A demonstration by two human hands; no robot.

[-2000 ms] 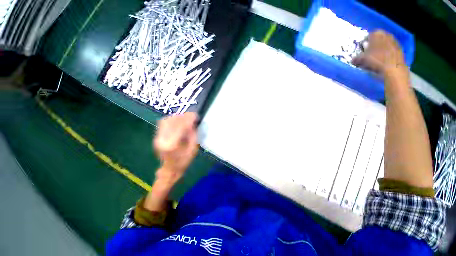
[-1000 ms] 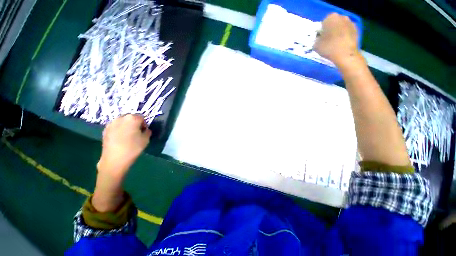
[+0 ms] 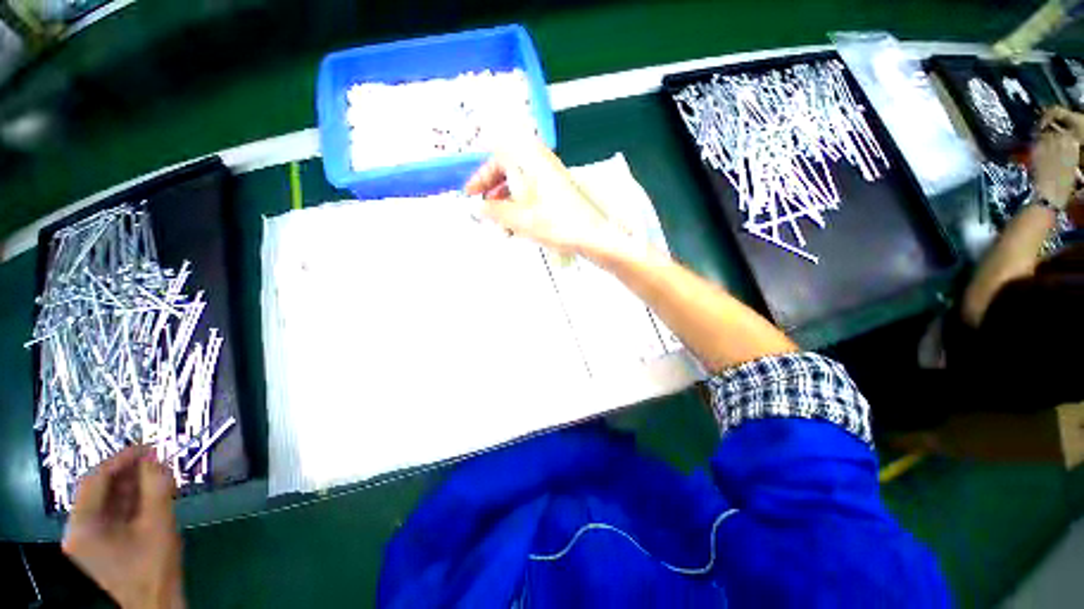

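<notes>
My right hand [image 3: 535,202] is over the far edge of the white sheet [image 3: 392,345], just on my side of the blue bin [image 3: 434,57]. Its fingers are bent together; whether a small part is between them is too blurred to tell. Small white caps [image 3: 410,119] with a few dark specks fill the bin. My left hand [image 3: 125,523] is at the near edge of the left black tray [image 3: 208,226], fingers curled by the heaped silvery shafts [image 3: 119,333]. Whether it grips one is unclear. Thin dark lines [image 3: 568,312] show on the sheet's right part.
A right black tray [image 3: 832,268] holds a smaller heap of shafts [image 3: 785,131]. Beyond it lie a clear plastic bag [image 3: 909,113] and small black trays [image 3: 969,89]. Another person's hand and forearm [image 3: 1022,226] are at far right. A white line crosses the green bench behind the trays.
The view has swung right. My right hand has come out of the bin toward me, over the sheet's edge. My left hand has stayed by the left tray's near edge, its fingers less tightly closed.
</notes>
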